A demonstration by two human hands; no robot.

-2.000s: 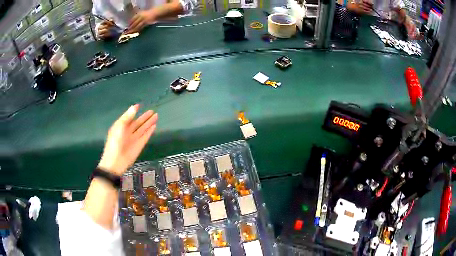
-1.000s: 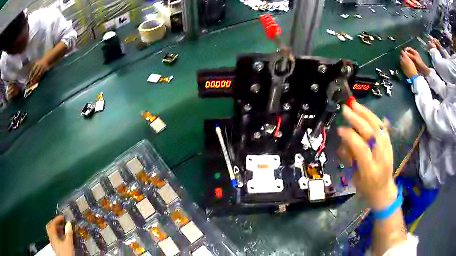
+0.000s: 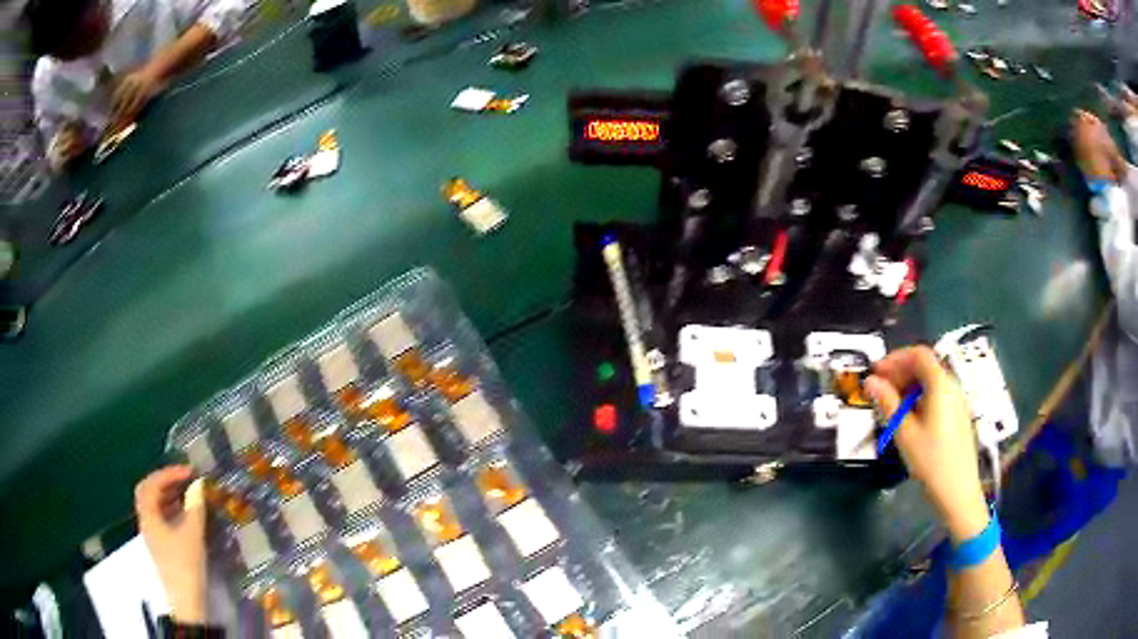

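My right hand (image 3: 926,418) holds a blue pen-like tool (image 3: 899,419) at the right nest (image 3: 829,407) of the black pressing fixture (image 3: 736,162). A display module (image 3: 856,432) with an orange flex cable lies there, its pale square towards me; the fingertips partly cover the nest. The left nest (image 3: 726,378) is a white block with no unit on it. My left hand (image 3: 175,524) is at the left edge of the clear blister tray (image 3: 431,293). A pale piece shows at its fingertips; whether it is gripped I cannot tell. The tray holds rows of pale squares with orange tails.
Both red toggle clamp handles (image 3: 924,38) point up. A pale pen (image 3: 629,318) lies on the fixture's left. A loose display module (image 3: 477,207), another module (image 3: 489,100) and watch housings (image 3: 290,172) lie beyond the tray. A power strip (image 3: 982,383) is at right. Co-workers' hands (image 3: 1098,147) show.
My right hand has left the right clamp handle, now raised, and moved down to the nest with the blue tool. My left hand stays at the tray's left edge. The view has shifted.
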